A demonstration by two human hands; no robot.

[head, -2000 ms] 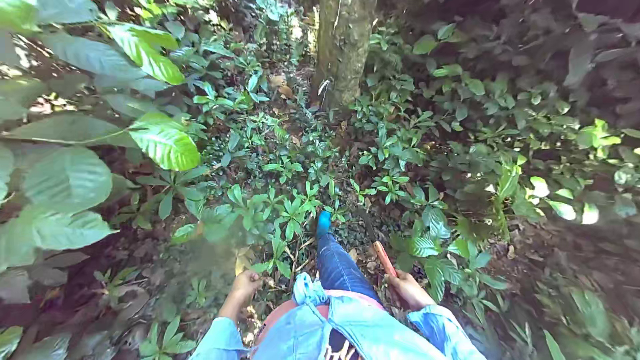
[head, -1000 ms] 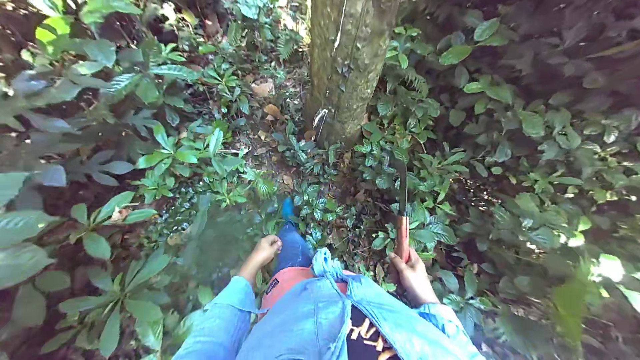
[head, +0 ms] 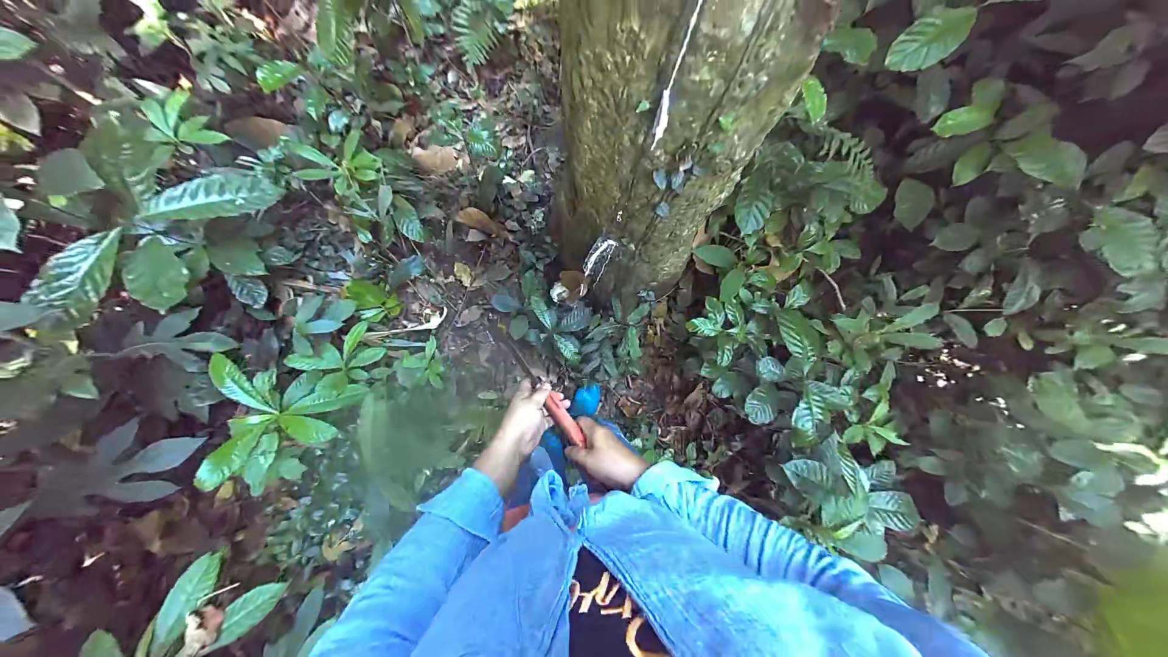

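My right hand (head: 602,453) is closed around the lower end of the orange-red handle of a long-bladed tool (head: 566,421), perhaps a machete, held low in front of my body. My left hand (head: 526,418) is at the tool's upper end, its fingers around the part where handle and blade meet. The thin dark blade points up and left over the soil and is hard to make out. Beyond both hands stands a thick tree trunk (head: 675,137) with a white streak down its bark and a whitish patch near its base.
Leafy plants (head: 283,411) grow on the left, and dense shrubs (head: 821,365) on the right. Fallen brown leaves (head: 438,160) lie on the soil left of the trunk. A blue boot tip (head: 587,400) shows just beyond my hands.
My hands were apart, the tool in my right hand alone; they have come together at it. The blade, which pointed forward, now slants left. The trunk is nearer.
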